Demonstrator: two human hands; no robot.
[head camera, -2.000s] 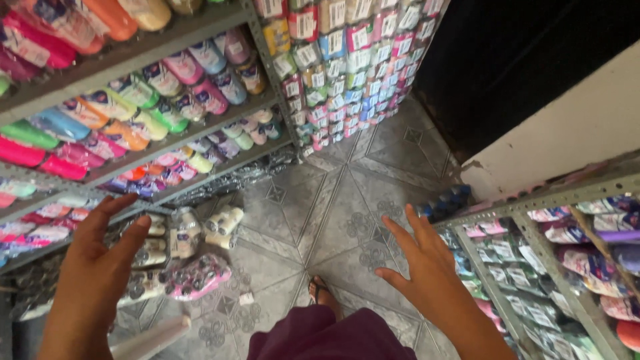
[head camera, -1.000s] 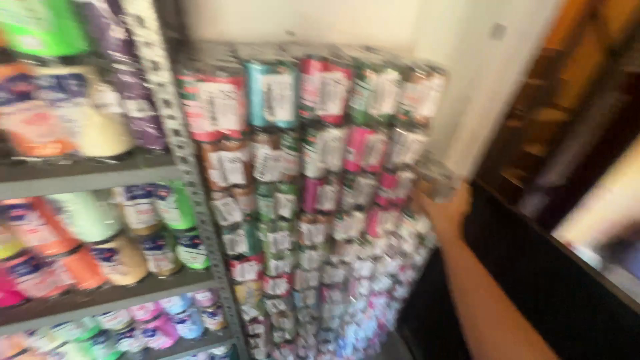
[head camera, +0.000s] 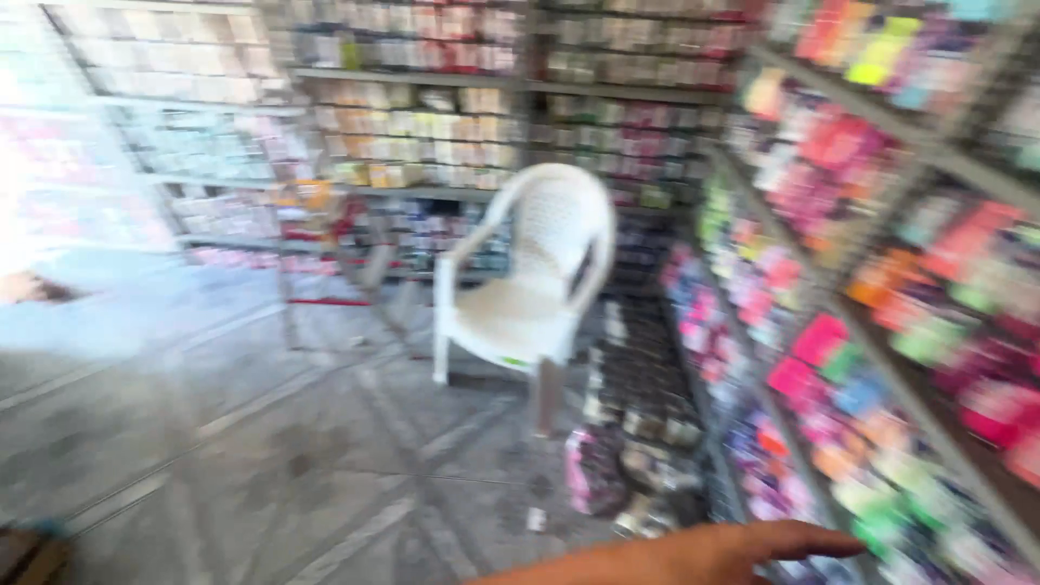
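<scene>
My left hand (head camera: 739, 546) reaches in from the bottom edge, blurred and partly cut off, with an extended finger pointing right. Nothing shows in its grasp. The fingertip overlaps the lower part of a metal shelf rack (head camera: 877, 341) filled with colourful wrapped yarn; whether it touches cannot be told. Just above the hand, a pink-and-dark plastic-wrapped bundle (head camera: 597, 470) and pale wrapped rolls (head camera: 646, 516) lie on the floor. My right hand is out of view.
A white plastic armchair (head camera: 520, 313) stands on the grey tiled floor (head camera: 309, 455) before stocked back shelves (head camera: 422, 191). Dark wrapped packs (head camera: 646, 374) line the right rack's foot. A red-edged metal stand (head camera: 329, 301) is left of the chair. A brown box-like object (head camera: 32, 556) is bottom left.
The view has swung far to the left, bringing in the chair and back shelves. My right hand, earlier against the hanging packs, is out of view; my left hand has come in at the bottom.
</scene>
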